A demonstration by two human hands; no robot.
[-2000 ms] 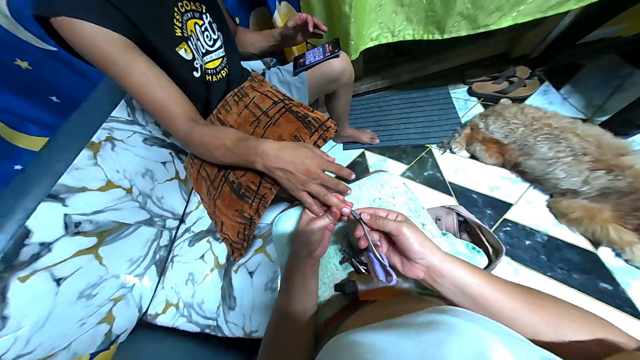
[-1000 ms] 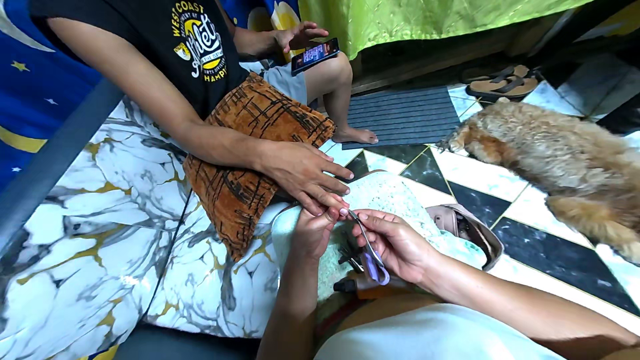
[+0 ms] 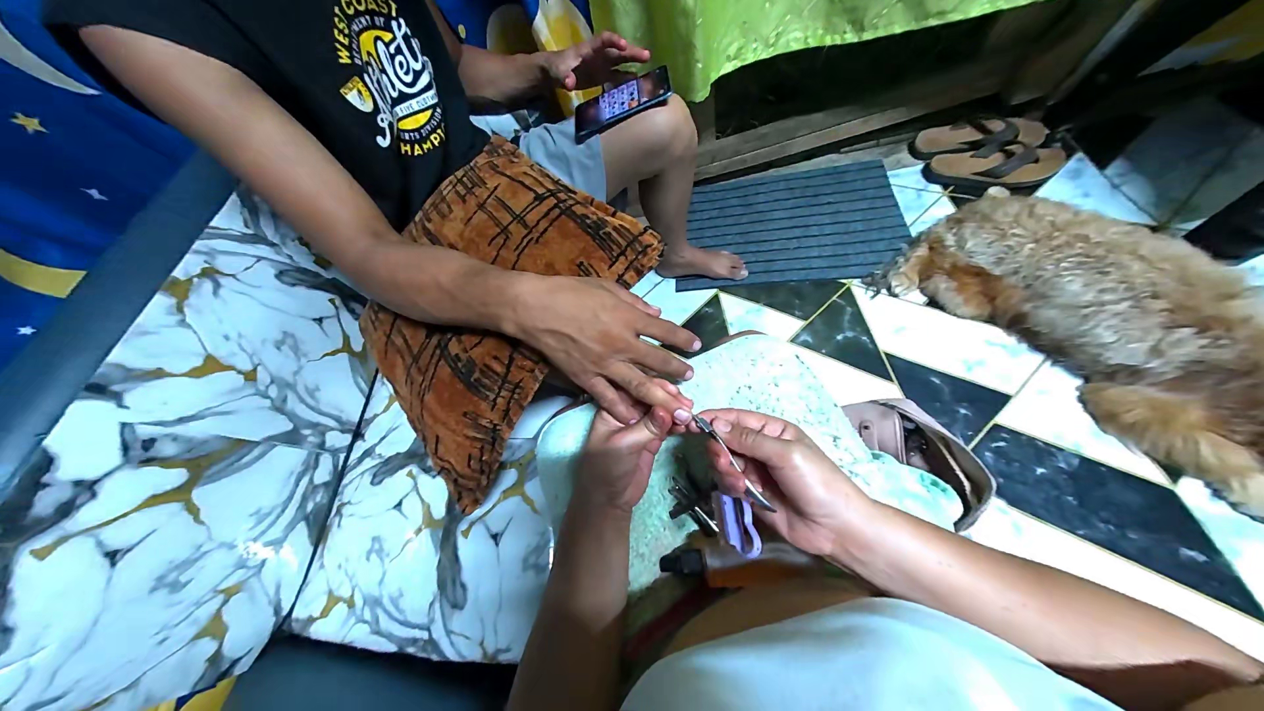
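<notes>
My left hand (image 3: pixel 624 454) grips a fingertip of the other person's hand (image 3: pixel 592 331), which lies palm down over an orange-brown patterned cushion (image 3: pixel 474 365). In my right hand (image 3: pixel 785 474) is a slim metal nail tool (image 3: pixel 733 460), its tip at that fingertip; its exact kind I cannot tell. A purple-handled item (image 3: pixel 738 525) hangs just below my right hand; whether my fingers hold it is unclear. Several small metal tools (image 3: pixel 694 506) and a dark-capped item (image 3: pixel 683 563) lie on my lap, over a pale green speckled cloth (image 3: pixel 770 385).
The person's other hand (image 3: pixel 597 61) is by a phone (image 3: pixel 622 104) on the knee. A marble-patterned seat (image 3: pixel 178 464) is at left. On the tiled floor are a grey mat (image 3: pixel 795 222), sandals (image 3: pixel 992 153), a furry dog (image 3: pixel 1106 296) and an open pinkish bag (image 3: pixel 928 449).
Both my hands remain at the same fingertip. The metal tool in my right hand has tilted slightly, and the purple-handled item hangs more upright than before.
</notes>
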